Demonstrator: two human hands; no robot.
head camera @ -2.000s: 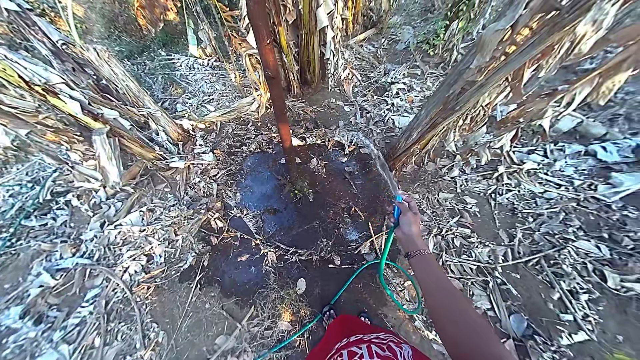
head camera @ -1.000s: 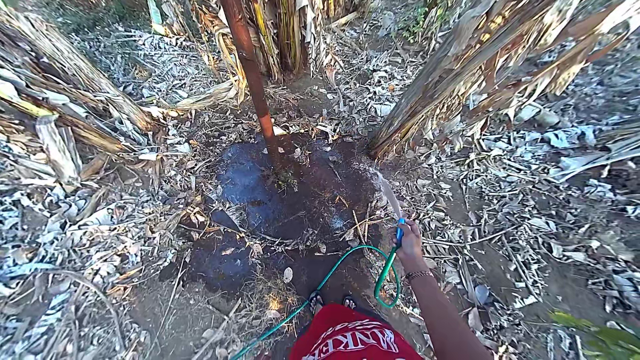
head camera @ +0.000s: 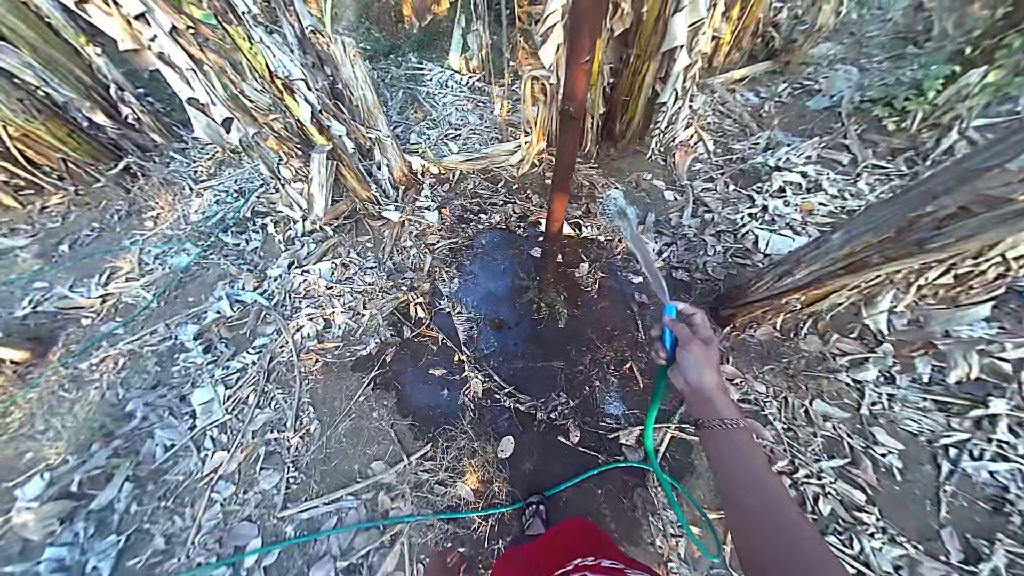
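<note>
My right hand (head camera: 693,344) is closed around the blue nozzle (head camera: 670,332) at the end of a green garden hose (head camera: 654,424). A stream of water (head camera: 644,248) comes out of the nozzle and arcs forward and a little left over the ground. Beneath it lies a dark puddle (head camera: 504,296) on wet soil, around the foot of a rusty metal pole (head camera: 570,120). From the hand the hose drops, makes a loop and runs off to the lower left. At the bottom edge, left of the red shirt, a small blurred part of my left hand (head camera: 446,562) shows; its fingers cannot be made out.
Banana plant stems with dry leaves stand at the left (head camera: 320,104), at the back (head camera: 640,80) and leaning in from the right (head camera: 888,232). Dry leaf litter (head camera: 264,352) covers much of the soil. My sandalled foot (head camera: 534,514) is at the puddle's near edge. Another thin hose (head camera: 120,320) lies at the left.
The view has shifted left. The water stream, short one second ago, now reaches farther forward. My right hand keeps hold of the nozzle throughout. A bit of my left hand has come into view at the bottom.
</note>
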